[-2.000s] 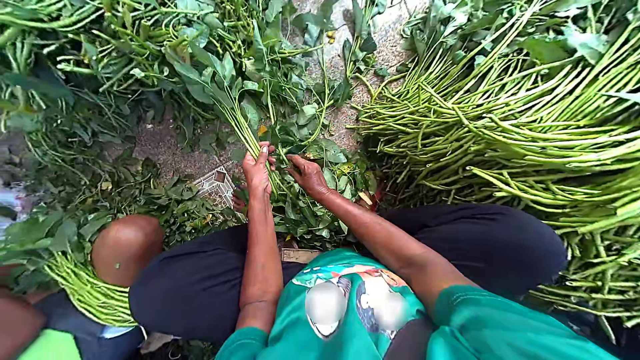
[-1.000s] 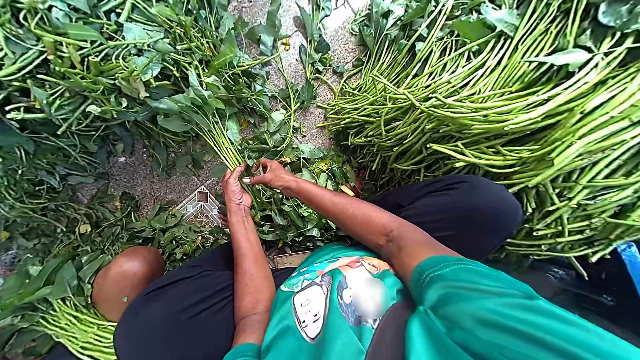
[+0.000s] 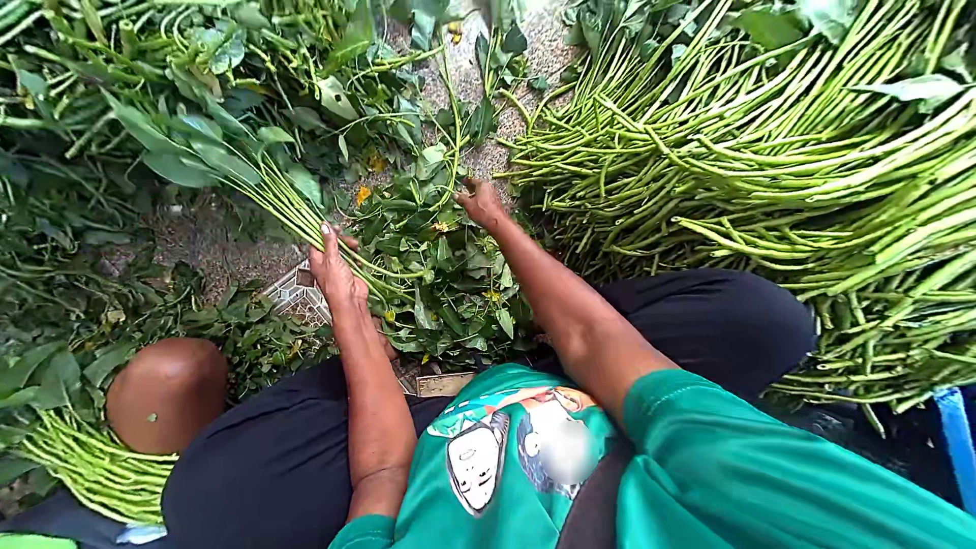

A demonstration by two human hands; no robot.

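My left hand [image 3: 335,267] is closed around a bunch of long green leafy stems [image 3: 286,202], whose leaves point to the upper left and whose cut ends reach to the lower right. To the right of it, my right hand [image 3: 480,202] is at a loose curved green stem [image 3: 455,130]; whether the fingers grip it cannot be seen. Under and between both hands lies a heap of picked green leaves [image 3: 457,282] with a few yellow ones.
A large pile of long green stems [image 3: 724,175] fills the right side. Leafy stems [image 3: 252,46] are heaped at the upper left. Another person's bare knee [image 3: 168,396] is at the lower left, beside a bundle of stems [image 3: 99,473]. A patterned tile piece [image 3: 301,293] lies on the ground.
My right hand has moved away from the bunch, up and to the right, toward the loose stem. My left hand still holds the bunch.
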